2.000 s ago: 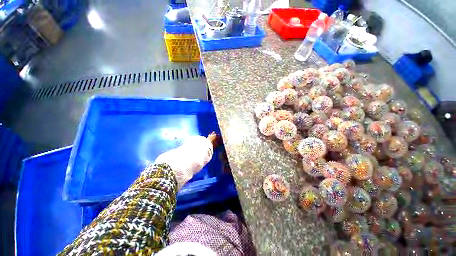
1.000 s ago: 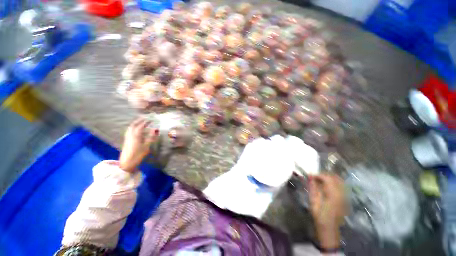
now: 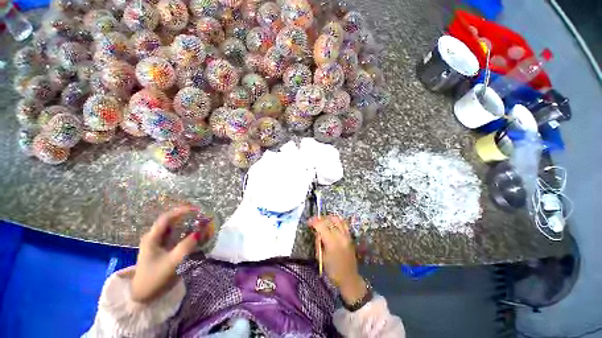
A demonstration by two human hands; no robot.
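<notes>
My left hand (image 3: pixel 164 247) holds a decorative ball (image 3: pixel 198 228) above the front edge of the table, fingers around it; the ball is partly hidden and blurred. My right hand (image 3: pixel 335 247) holds a thin brush (image 3: pixel 319 231) upright, its dark tip pointing away from me beside the cloth. The white cloth (image 3: pixel 247 232) lies between my hands with blue marks, and a round white shape (image 3: pixel 278 185) is on it. Many dotted balls (image 3: pixel 192 102) are heaped behind. A heap of small clear-white parts (image 3: pixel 432 191) lies right of the brush.
On the right are a dark pot (image 3: pixel 432 69), a white cup (image 3: pixel 478 107) with a stick, a yellow cup (image 3: pixel 490 148), a shiny round bowl (image 3: pixel 507 185), a red tray (image 3: pixel 482 38) and a white cable (image 3: pixel 550 204). A blue crate (image 3: pixel 53 284) is below the table edge at left.
The view has swung right from the crate to the table. My left hand has left the crate and now holds a ball. My right hand has come into view and holds the brush.
</notes>
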